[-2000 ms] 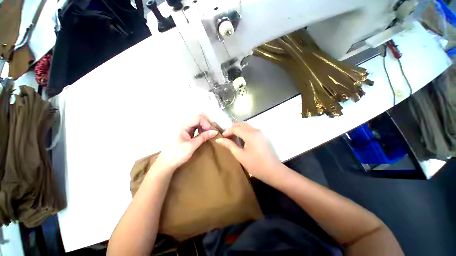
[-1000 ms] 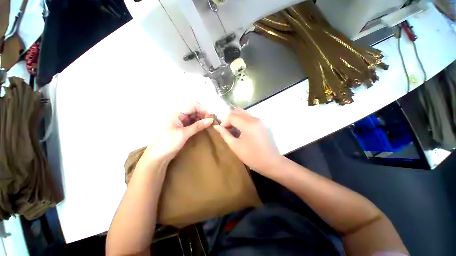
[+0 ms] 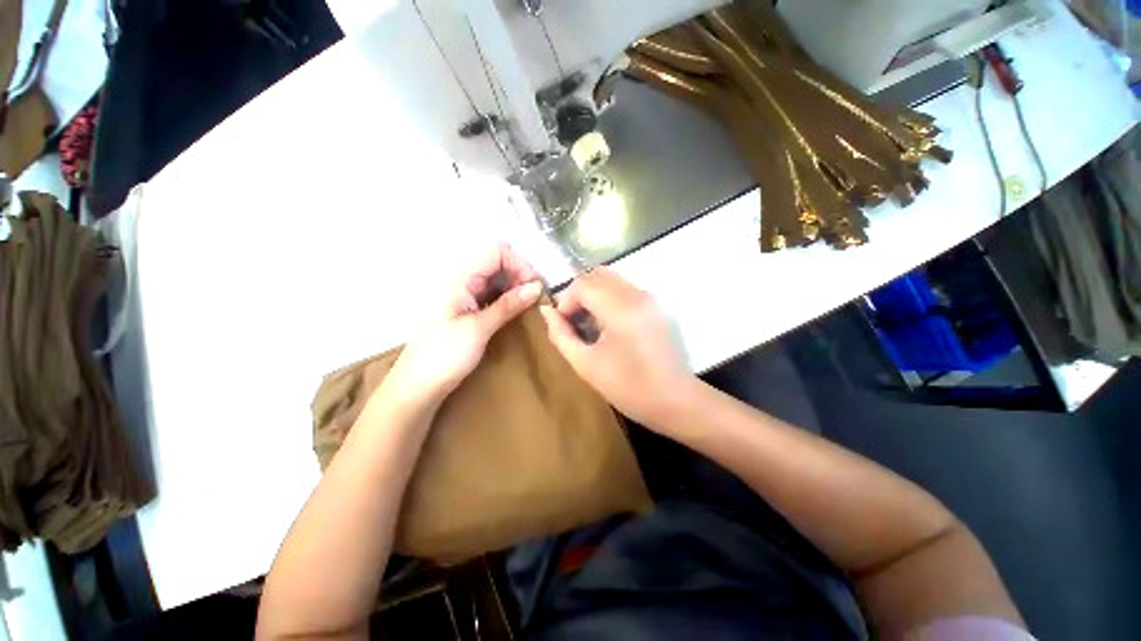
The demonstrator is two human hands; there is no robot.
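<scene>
A tan-brown fabric panel (image 3: 519,451) lies partly on the white table and partly over my dark-clothed lap. My left hand (image 3: 482,319) pinches its top corner between thumb and fingers. My right hand (image 3: 619,338) pinches the same corner from the right, fingertips close to the left ones. The fingertips hide what lies at the corner; whether a zipper is held there I cannot tell. The presser foot area (image 3: 551,194) of the sewing machine is just beyond the fingertips, beside the bright lamp spot. No fabric shows under the foot.
A zipper bundle (image 3: 820,138) fans over the machine bed. Red-handled snips (image 3: 1002,70) and a dark cord lie at right. Brown panels (image 3: 56,376) are piled at left. A grey-olive cloth pile (image 3: 1082,269) is far right, a blue bin (image 3: 932,326) below the table.
The camera view has shifted, so the machine and zipper bundle sit higher in the picture than two seconds ago. Both hands still pinch the panel corner, with only small finger shifts.
</scene>
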